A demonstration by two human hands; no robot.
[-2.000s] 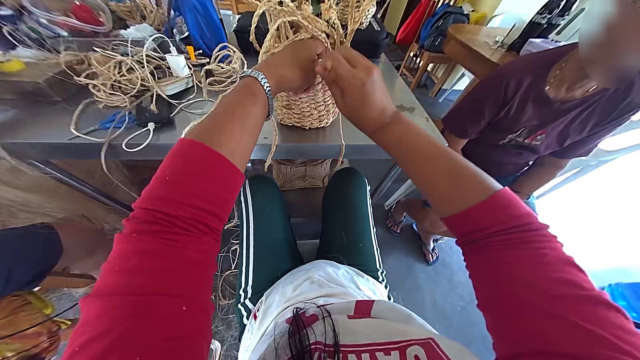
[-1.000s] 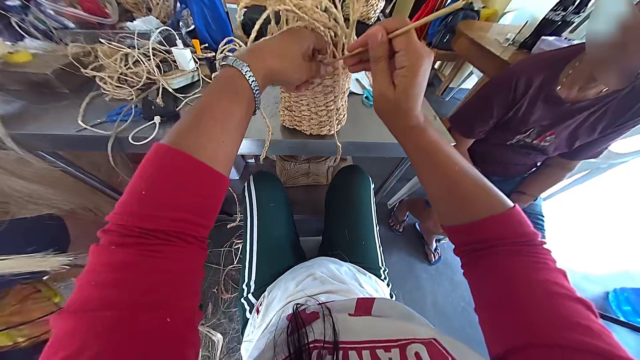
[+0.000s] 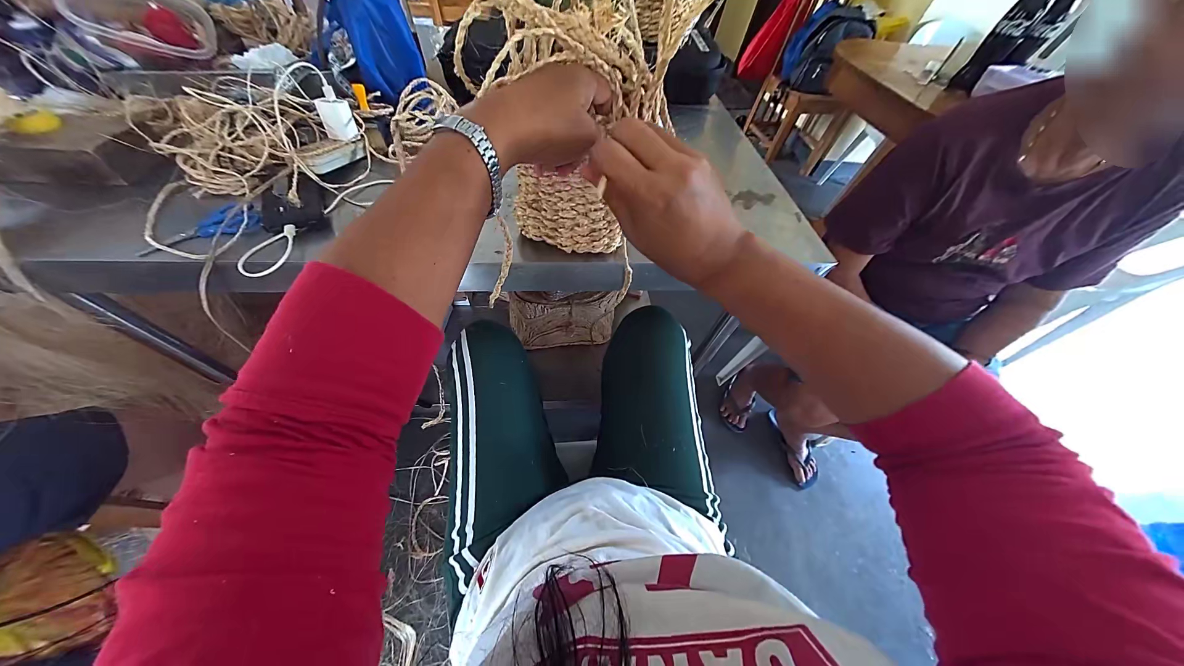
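A basket woven of braided natural fibre (image 3: 567, 217) stands upright at the near edge of the grey table, with loose braided strands (image 3: 564, 37) rising and looping above its rim. My left hand (image 3: 550, 116), with a metal watch on the wrist, grips strands at the rim. Against it, my right hand (image 3: 661, 194) is closed on the strands or a thin tool; a small pale tip (image 3: 601, 188) shows below its fingers. The fingertips of both hands meet and partly hide the work. Two braided ends hang down over the table edge.
Tangled fibre cord (image 3: 222, 139), a white plug (image 3: 338, 118) with cable and blue-handled scissors (image 3: 227, 220) lie on the table (image 3: 370, 268) at left. A seated person (image 3: 980, 213) is close at right. A wooden table (image 3: 888, 79) and chair stand behind.
One second ago my right hand was raised, with a thin wooden stick pointing up and right from it. It has since come down beside my left hand at the basket's rim.
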